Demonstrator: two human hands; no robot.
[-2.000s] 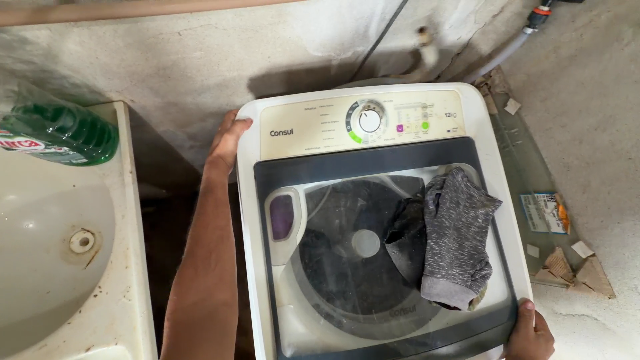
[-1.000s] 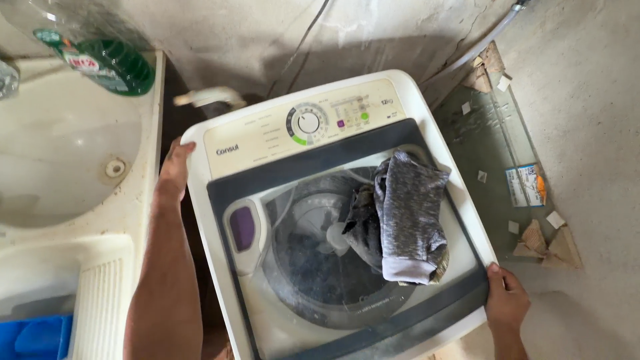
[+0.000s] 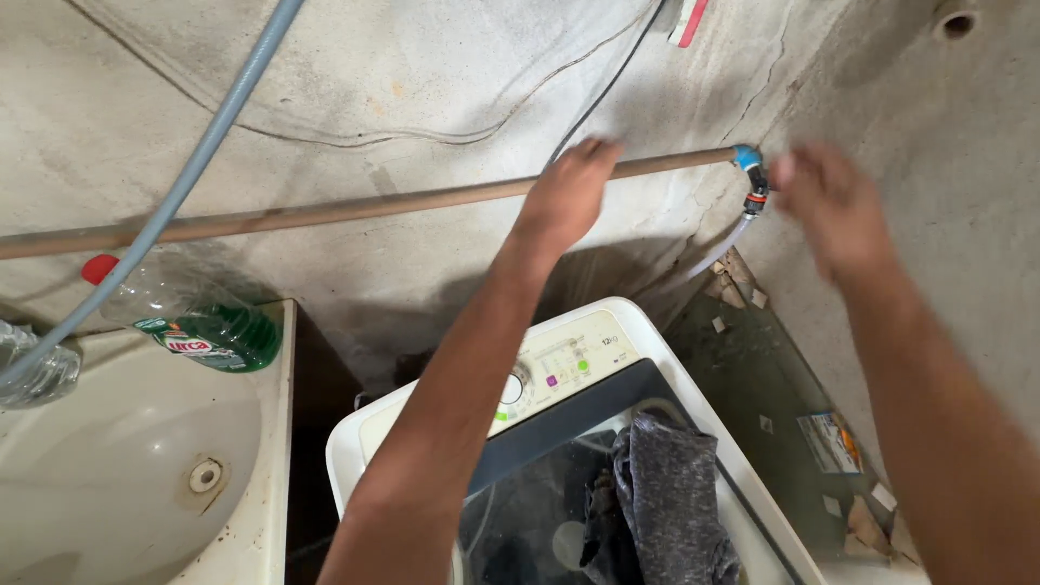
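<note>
My left hand is raised in front of the wall, over a brown pipe and at the lower end of a thin black cable; whether it grips the cable I cannot tell. My right hand, blurred, is just right of the black tap fitting with an orange ring, joined to the pipe's blue elbow. A clear hose runs down from that fitting. Below my hands stands a white Consul top-load washing machine, its glass lid down and grey and black cloths lying on it.
At left is a cream sink basin with a bottle of green liquid and a clear plastic bottle on its rim. A grey-blue hose crosses the upper left. A glass pane lies right of the machine, with tile scraps around.
Both hands have let go of the washing machine's sides and risen toward the wall pipe. The machine had turned between the earlier frames. The view has tilted up to the wall.
</note>
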